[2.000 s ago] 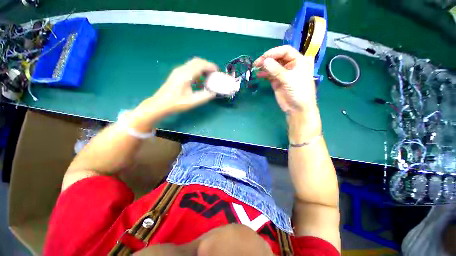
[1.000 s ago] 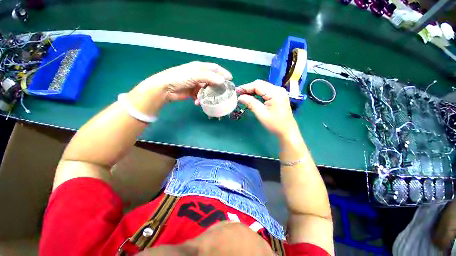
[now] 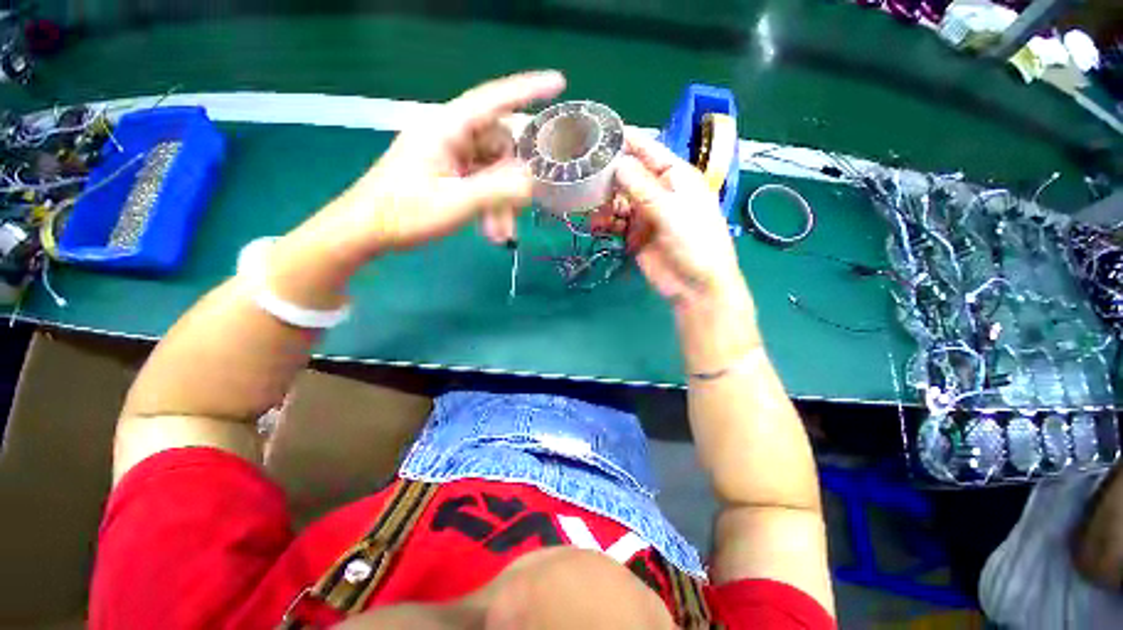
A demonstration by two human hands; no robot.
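Note:
A pale ring-shaped stator is held up above the bench, its slotted face and round central opening turned up. My right hand grips its right side. My left hand is at its left side, index finger stretched out above and the other fingers bent. Whether the left fingers hold the stator or a wire cannot be told. Dark lead wires hang below the stator. A thin dark piece with a pale end hangs below my left fingertips.
Blue tape dispenser stands behind my right hand, a dark loose ring beside it. A thin black cable lies to the right. A clear tray holds stators at right. Blue bin with small metal parts and tangled wires are at left.
The stator has risen and moved slightly right, and its slotted face now shows more fully. My left hand has shifted left, its index finger now extended. My right hand keeps hold of the stator.

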